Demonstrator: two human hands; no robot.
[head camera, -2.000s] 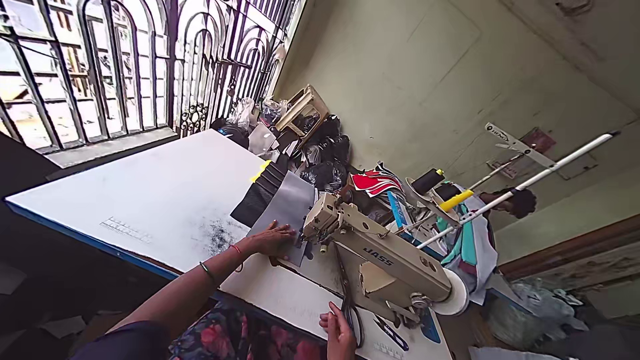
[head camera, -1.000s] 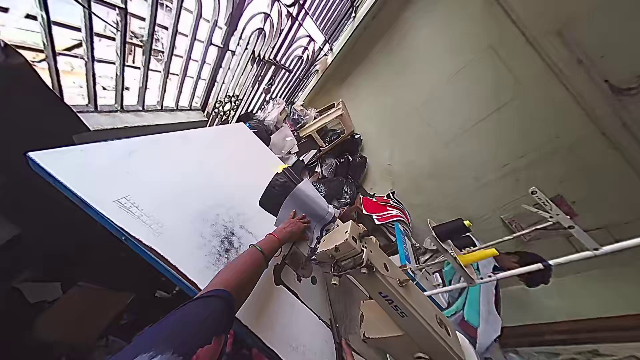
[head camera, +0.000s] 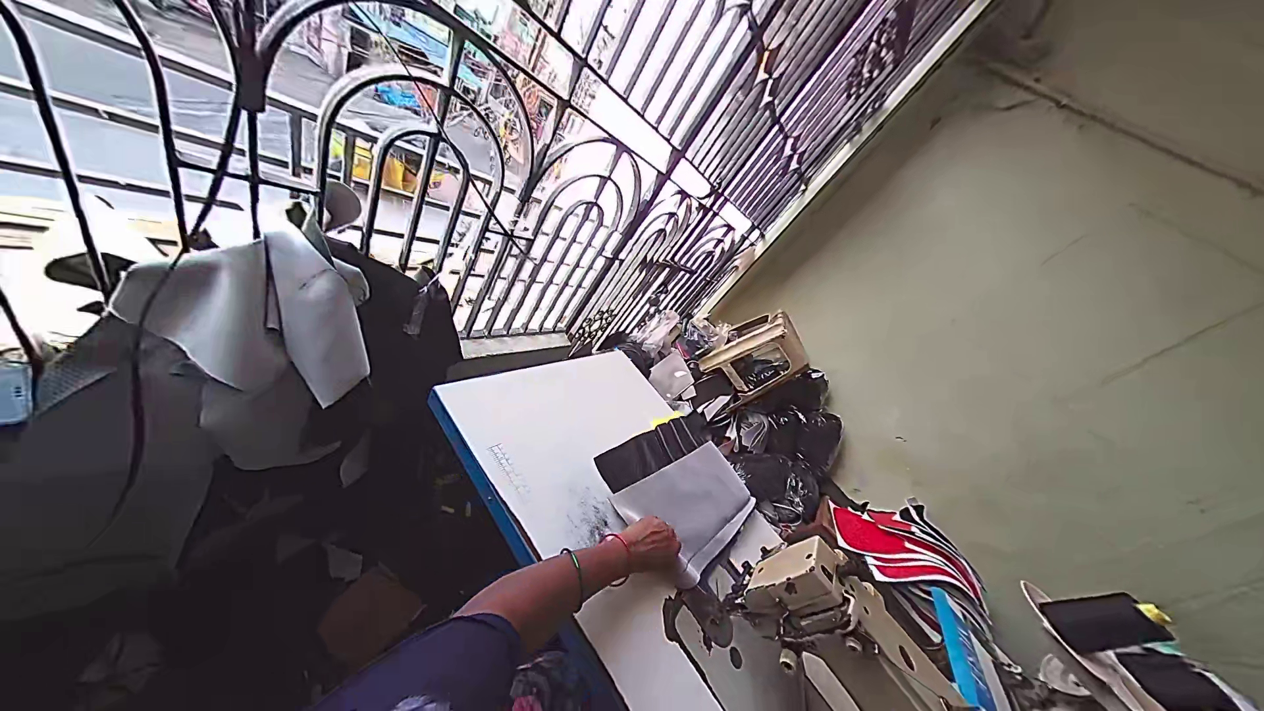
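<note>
My left hand (head camera: 652, 545), with a red and a green bangle on its wrist, has its fingers closed on the near edge of a grey sheet of material (head camera: 689, 494). The sheet lies over part of a stack of black pieces (head camera: 647, 456) on the white sewing table (head camera: 553, 405). Just right of the hand stands the beige head of a sewing machine (head camera: 800, 583), with its metal plate set in the tabletop. My right hand is out of view.
Black plastic bags (head camera: 780, 484) and a beige wooden frame (head camera: 760, 346) sit beyond the table. Red and white cut pieces (head camera: 889, 543) lie behind the machine. Grey material (head camera: 247, 316) hangs by the window grille (head camera: 425, 109) at the left.
The view has swung far to the left. The grey sheet has come away from the machine's needle area, with my left hand on it. My right hand, seen two seconds ago, has left the view.
</note>
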